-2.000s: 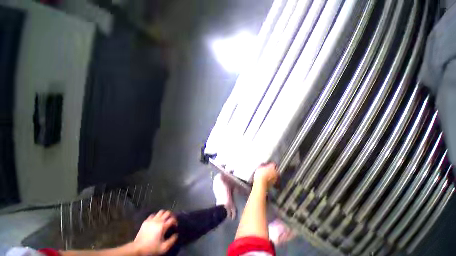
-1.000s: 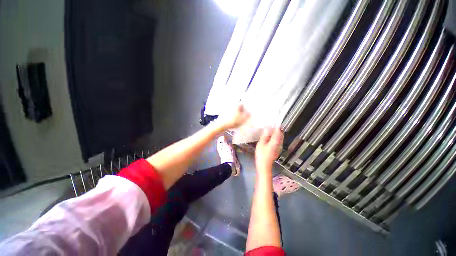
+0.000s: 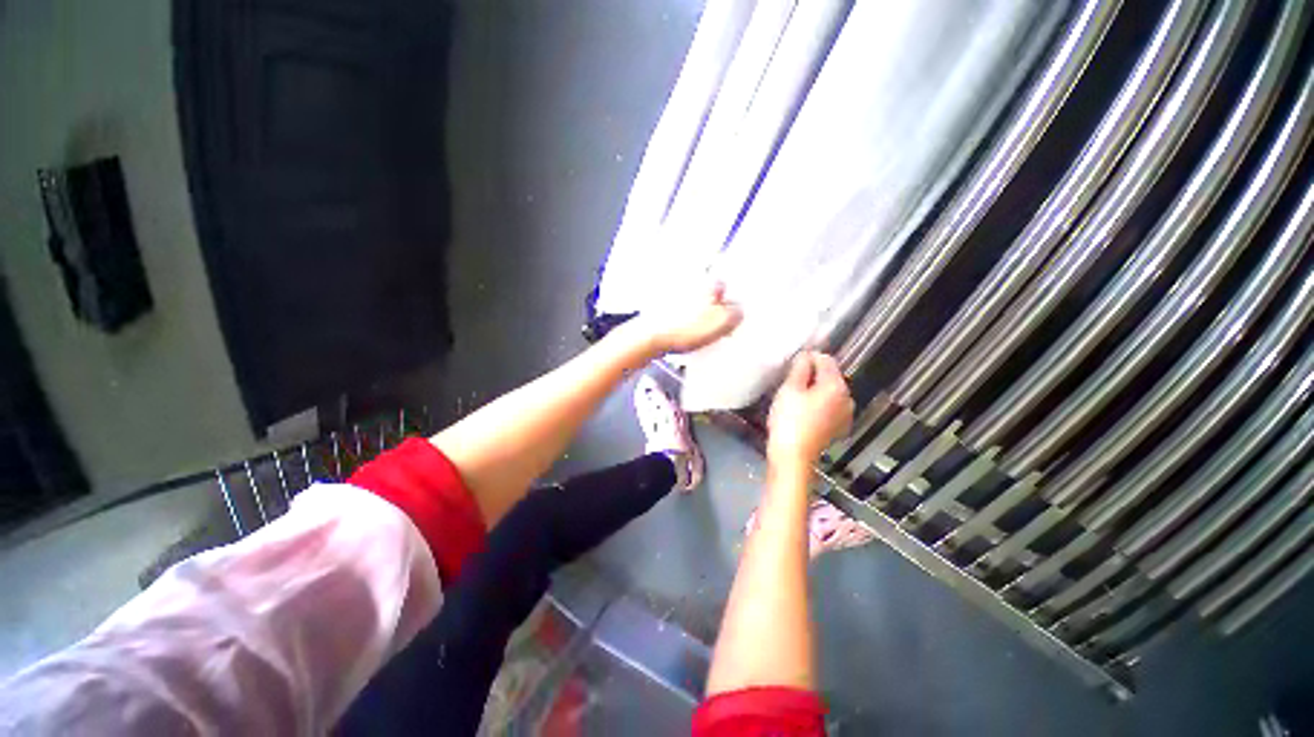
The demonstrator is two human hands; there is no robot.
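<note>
A white sheet (image 3: pixel 879 159) lies over the left part of a rack of long shiny metal tubes (image 3: pixel 1059 202), its loose end at the rack's near end. My left hand (image 3: pixel 692 318) is on the sheet near that end, fingers against the white material; glare hides whether they grip it. My right hand (image 3: pixel 810 408) has its fingers closed at the sheet's right near corner, beside the first bare tube, and pinches the sheet's edge.
A narrow metal end rail (image 3: pixel 994 588) runs across the near tube ends. My pink shoes (image 3: pixel 664 429) stand close by on the dark grey floor. A wire rack (image 3: pixel 296 468) is at the lower left. A dark panel (image 3: pixel 324 202) stands at the left.
My left hand has come from the lower left onto the sheet. My right hand has stayed at the corner, where the sheet's end now bulges more loosely. The view has shifted.
</note>
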